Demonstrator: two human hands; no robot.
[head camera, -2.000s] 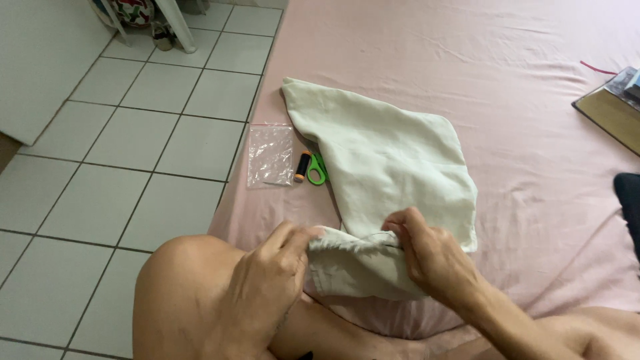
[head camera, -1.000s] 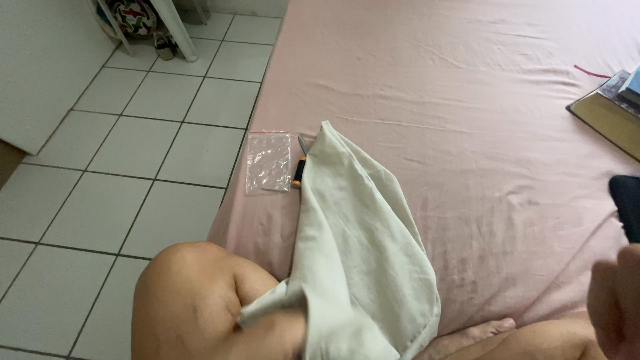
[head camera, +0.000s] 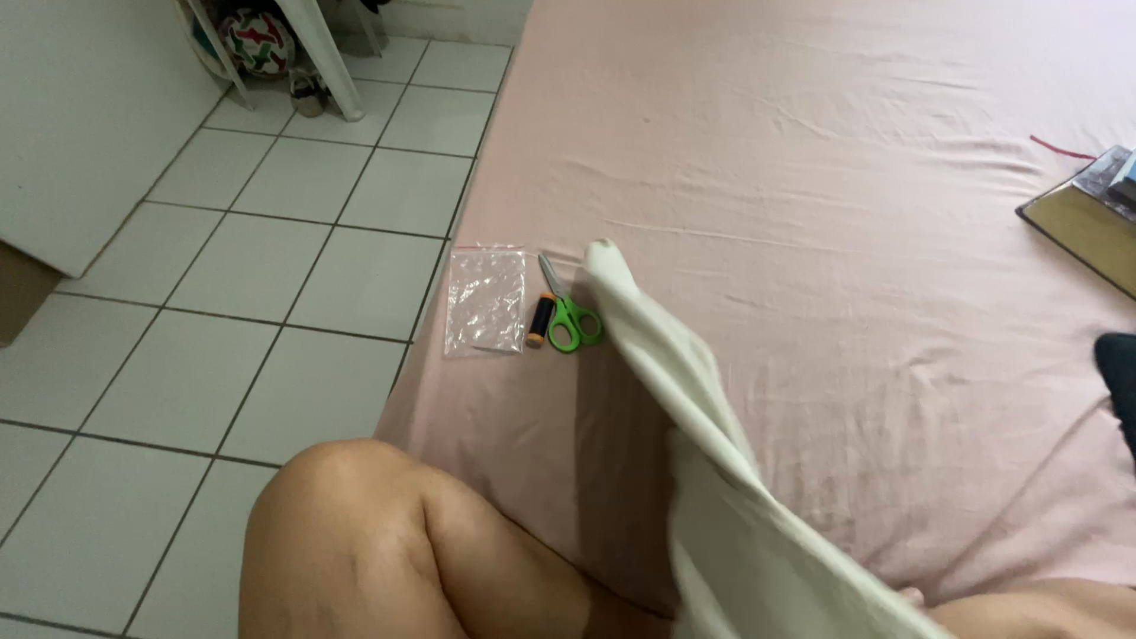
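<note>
A pale cream cloth (head camera: 710, 399) stretches from the lower right up to a narrow folded tip beside the scissors. It looks partly lifted off the bed and casts a shadow to its left. Neither my left hand nor my right hand can be seen, so what they hold is hidden. Green-handled scissors (head camera: 568, 311) lie on the pink sheet, close to the cloth's tip. Just left of them is a spool of black thread (head camera: 540, 320) with orange ends. A clear plastic zip bag (head camera: 485, 302) lies flat near the bed's left edge.
My bent knee (head camera: 346, 506) rises at the bed's edge. On the right are a book (head camera: 1087, 217) and a dark object (head camera: 1118, 382). The pink bed sheet (head camera: 799, 177) has low wrinkles. White floor tiles (head camera: 293, 266) and a white plastic chair leg (head camera: 324, 58) are at left.
The cloth has been drawn up and right into a narrow, slanting shape, uncovering the scissors. Both hands, seen earlier at the cloth and later apart, have left the view.
</note>
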